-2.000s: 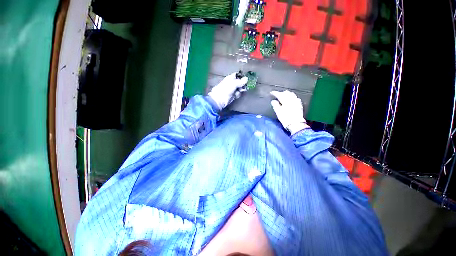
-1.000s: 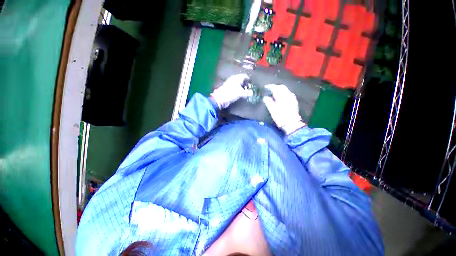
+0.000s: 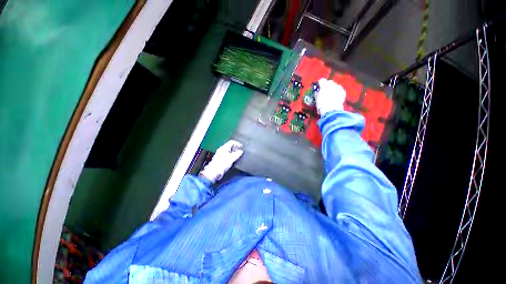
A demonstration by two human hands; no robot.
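Observation:
The red-orange loading tray [image 3: 379, 105] lies beyond the grey work pad [image 3: 272, 158]. Three green circuit boards [image 3: 281, 114] sit in its left part. My right hand [image 3: 331, 97], in a white glove, is over the tray with its fingertips on a fourth circuit board [image 3: 310, 95], beside the upper one of the three; the hand partly hides it. My left hand [image 3: 223, 160], also gloved in white, is low at the pad's left edge, fingers bent. Whether it holds anything small cannot be made out.
A black bin [image 3: 248, 61] of thin yellow-green strips stands left of the tray. Wire shelving [image 3: 424, 130] with more green-filled trays is at the right. A long curved green bench [image 3: 50, 83] runs along the left. Metal legs [image 3: 327, 28] stand beyond the tray.
The view has turned and shifted. My right hand has moved from the pad out to the tray, where a fourth board now shows. My left hand has drawn back left, away from the board over the pad.

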